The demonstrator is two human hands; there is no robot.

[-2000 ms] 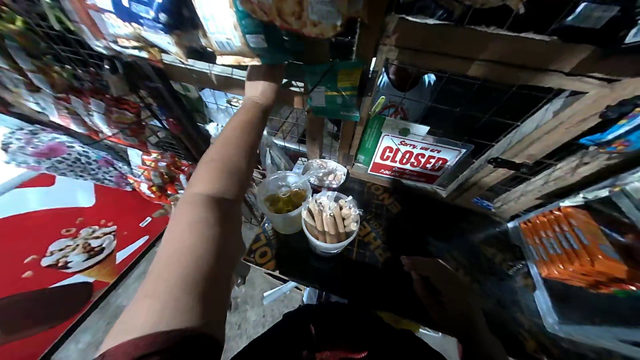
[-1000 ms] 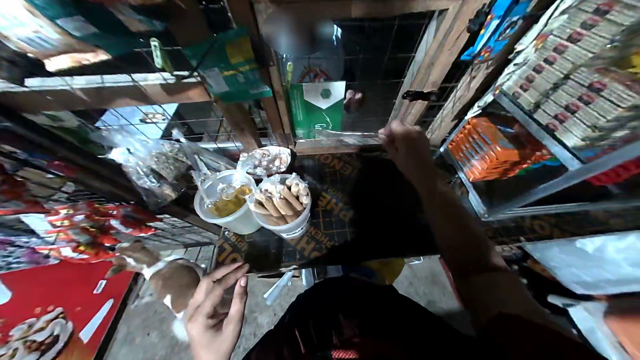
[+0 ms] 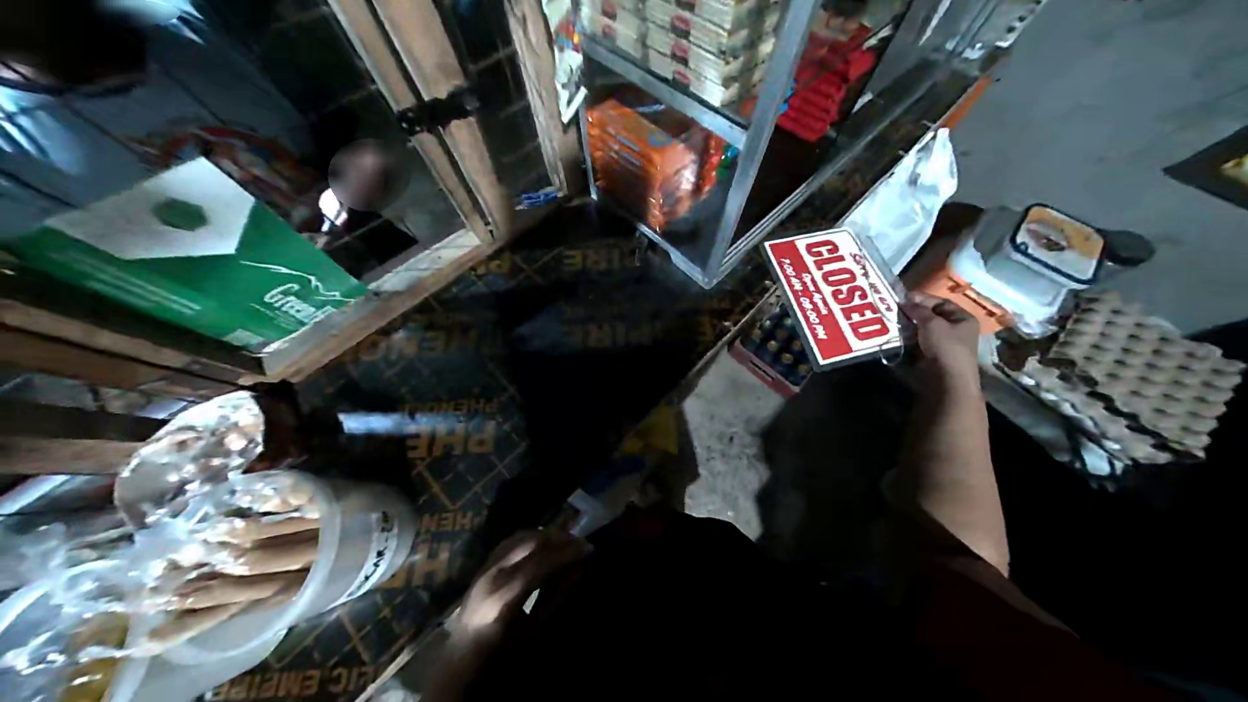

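Observation:
My right hand [image 3: 944,336] is shut on one end of a red and white closed sign [image 3: 837,297], held out over the floor to the right of the counter. My left hand [image 3: 522,575] is low at the edge of the dark printed plywood counter [image 3: 458,390]; its fingers are blurred, and whether it grips anything is unclear. On the counter at the lower left stands a white plastic tub [image 3: 366,546] of long brown sticks in clear bags, with a bagged bowl [image 3: 190,453] behind it.
A glass display case [image 3: 726,195] with orange packets [image 3: 634,161] stands at the counter's far corner. A green box [image 3: 195,258] leans at the wooden window frame, with a person beyond. At right are egg trays [image 3: 1136,370], a lidded container [image 3: 1058,244] and a crate of bottles [image 3: 775,351] below.
The sign, earlier hanging at the window mesh, is now in my right hand, at the right. My left hand was reaching up to the rack and has come down. The view has swung right.

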